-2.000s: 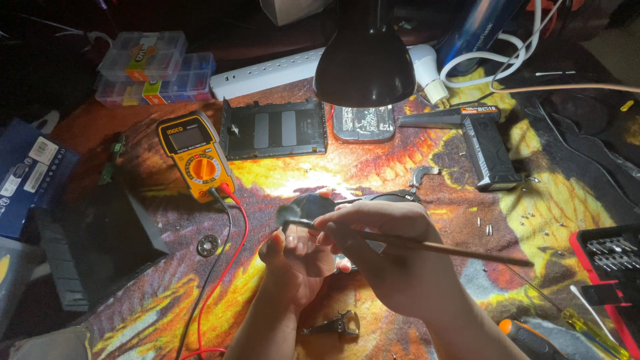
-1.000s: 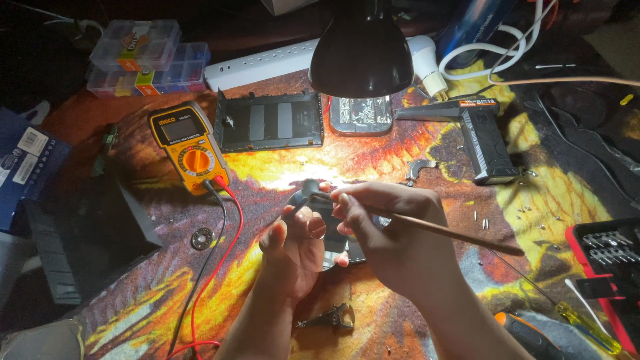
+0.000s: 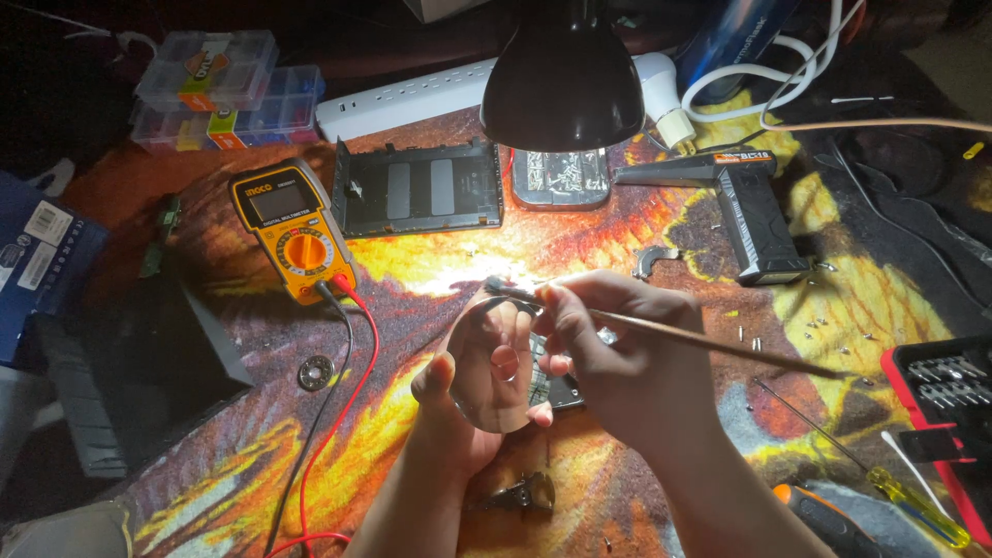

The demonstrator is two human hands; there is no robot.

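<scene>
A round, shiny disc with a hole in its middle, like a hard drive platter, rests in my left hand, its edge held between thumb and fingers. My right hand grips a thin brush with a long wooden handle. The dark bristle tip is at the disc's far edge; whether it touches cannot be told. Behind my hands, partly hidden, lies a dark device with a metallic part. A small dark metal part lies on the patterned cloth below my wrists.
A yellow multimeter with red and black leads lies left, near a black plastic cover. A desk lamp hangs over a tray of screws. At right are a black angled tool, loose screws, a yellow-handled screwdriver and a bit set.
The disc in my left hand has tilted, so its broad face and centre hole now show. My right hand still holds the brush at its far edge.
</scene>
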